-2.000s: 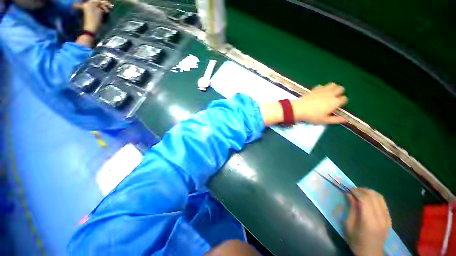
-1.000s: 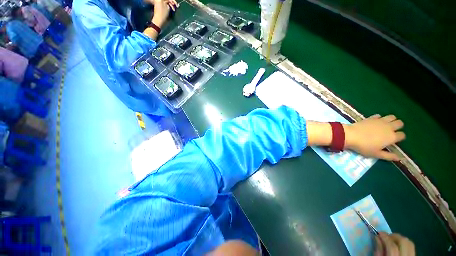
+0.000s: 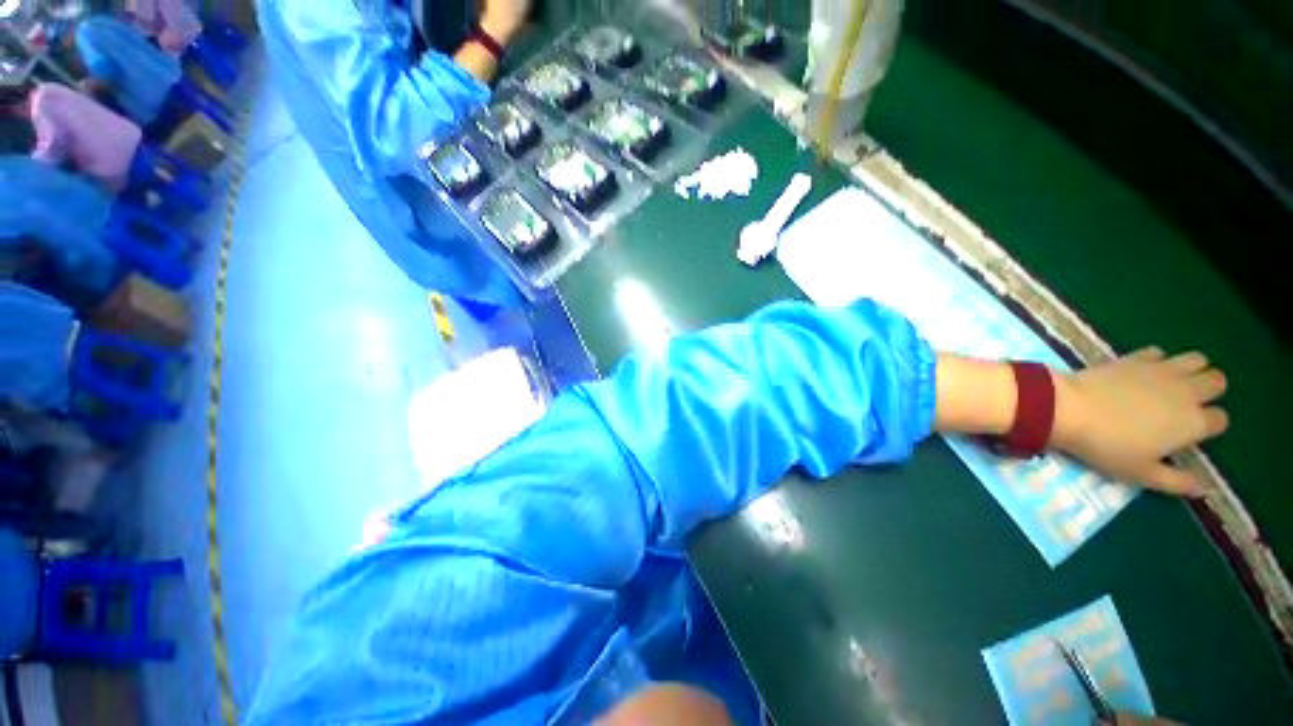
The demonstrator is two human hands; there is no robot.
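Note:
My left hand (image 3: 1142,419) rests palm down with fingers spread on the worn belt edge rail and holds nothing. Its wrist lies over a long pale sticker sheet (image 3: 1056,496) with rows of shapes. A smaller light blue sticker sheet (image 3: 1056,660) lies at the bottom right. Thin metal tweezers (image 3: 1085,678) point over this sheet, tips apart. My right hand (image 3: 1134,719) is almost wholly cut off by the bottom edge; only a sliver shows at the tweezers' lower end. Its fingers are hidden.
A clear blister tray (image 3: 546,272) holds several black-edged units at upper left, beside a neighbour's blue sleeve. White scraps (image 3: 723,175) and a white wristwatch (image 3: 773,224) lie on the dark green bench. A white post (image 3: 848,71) stands at the rail (image 3: 978,255). Seated workers show at far left.
The view has swung left, so the bench things slide right and down. The red bin has left the picture and my right hand has nearly left it. My left hand stays on the rail.

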